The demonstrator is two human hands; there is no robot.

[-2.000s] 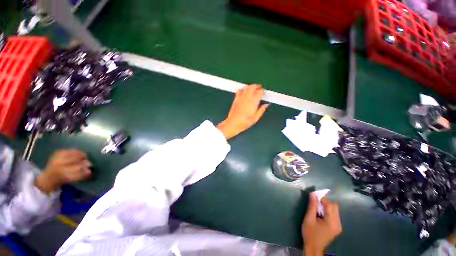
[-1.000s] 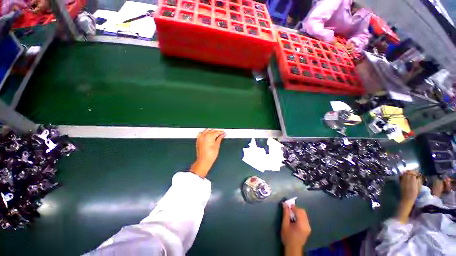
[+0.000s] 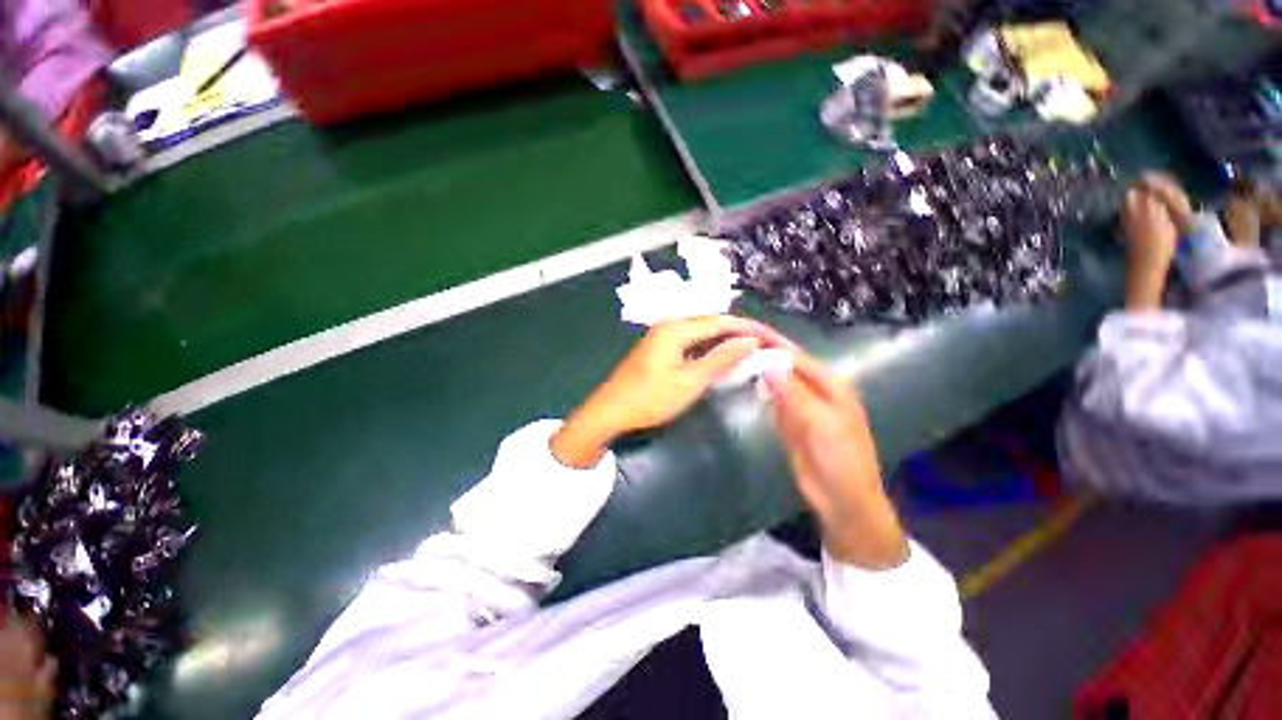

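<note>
My left hand (image 3: pixel 661 377) and my right hand (image 3: pixel 832 439) meet over the green bench top, fingers curled inward. My right hand pinches a small white cloth (image 3: pixel 768 366) between its fingers. The left fingers reach over beside the cloth; whether they hold anything is hidden. The glass bottle does not show, and the hands cover the bench around them. White wipes (image 3: pixel 678 288) lie just beyond my hands. A wide heap of black and silver clipped units (image 3: pixel 900 242) lies to their right.
Another heap of clipped units (image 3: pixel 99 542) lies at the left, with part of a blurred hand at the edge. A metal rail (image 3: pixel 422 303) crosses the bench. Red crates (image 3: pixel 436 56) stand beyond. Another worker's hands (image 3: pixel 1153 232) are at the right. A crumpled wrapped object (image 3: pixel 865 106) lies beyond the rail.
My left hand has left the metal rail and come to my right hand, which still holds the white cloth. The view has shifted. The glass bottle no longer shows.
</note>
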